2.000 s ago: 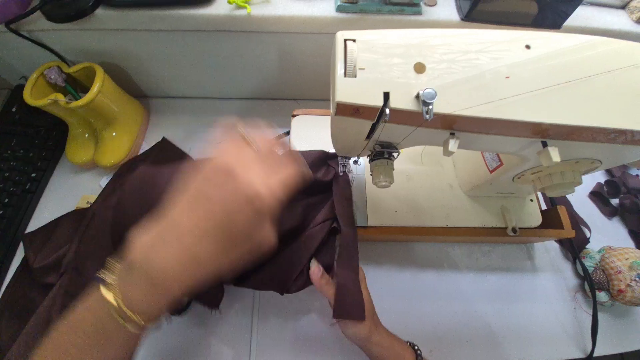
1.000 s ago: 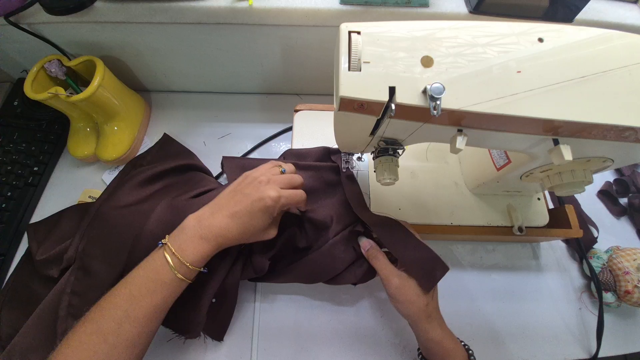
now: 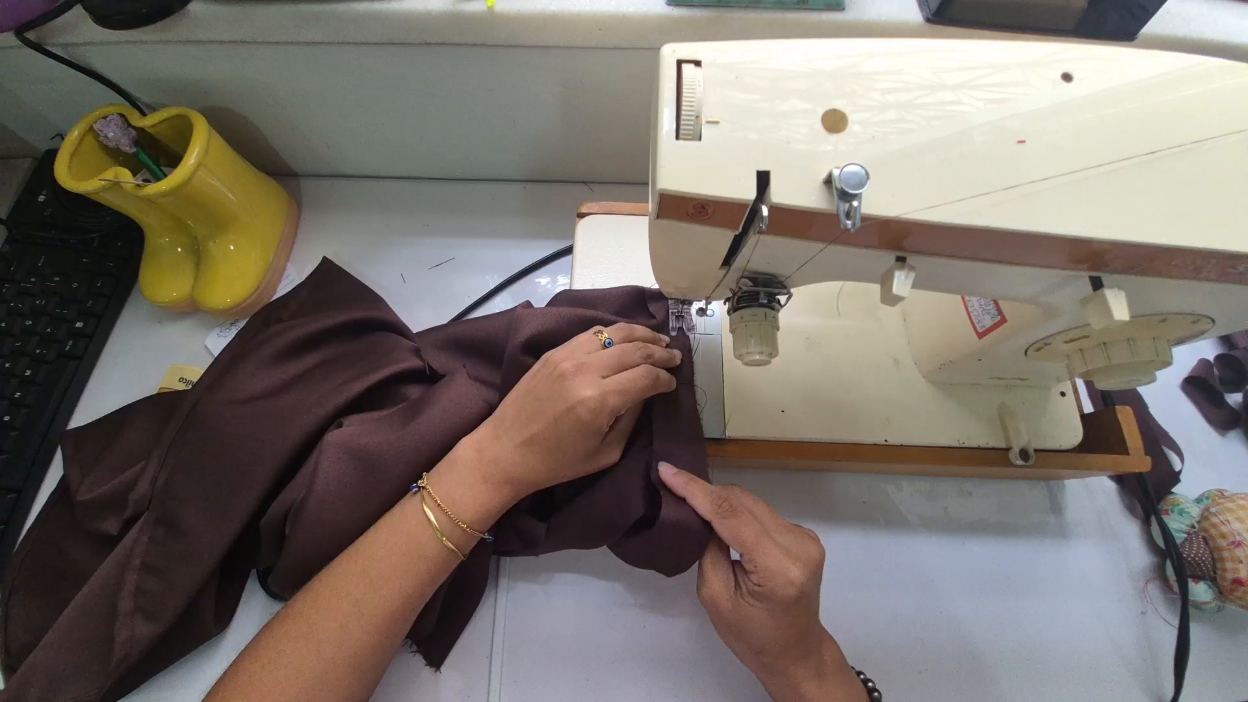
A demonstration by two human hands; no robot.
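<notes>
A cream sewing machine (image 3: 936,175) stands at the right, its presser foot (image 3: 681,314) over the top edge of dark brown fabric (image 3: 331,439). The fabric spreads left from the machine in loose folds. My left hand (image 3: 575,400), with a ring and bracelets, lies palm down on the fabric just below and left of the presser foot, fingers together. Lower down, my right hand (image 3: 765,565) pinches the fabric's right edge between thumb and forefinger. Whether the fabric under the foot is clamped cannot be told.
Yellow boot-shaped pots (image 3: 210,224) stand at the upper left beside a black keyboard (image 3: 58,283). A wooden machine base (image 3: 926,458) borders the bed. At the far right are a patchwork pincushion (image 3: 1219,546), a black cord (image 3: 1175,585) and dark fabric strips (image 3: 1214,390).
My left hand has moved right, closer to the presser foot. The fabric's right strip, which flared out to the lower right a second ago, now hangs closer to the machine bed's left edge.
</notes>
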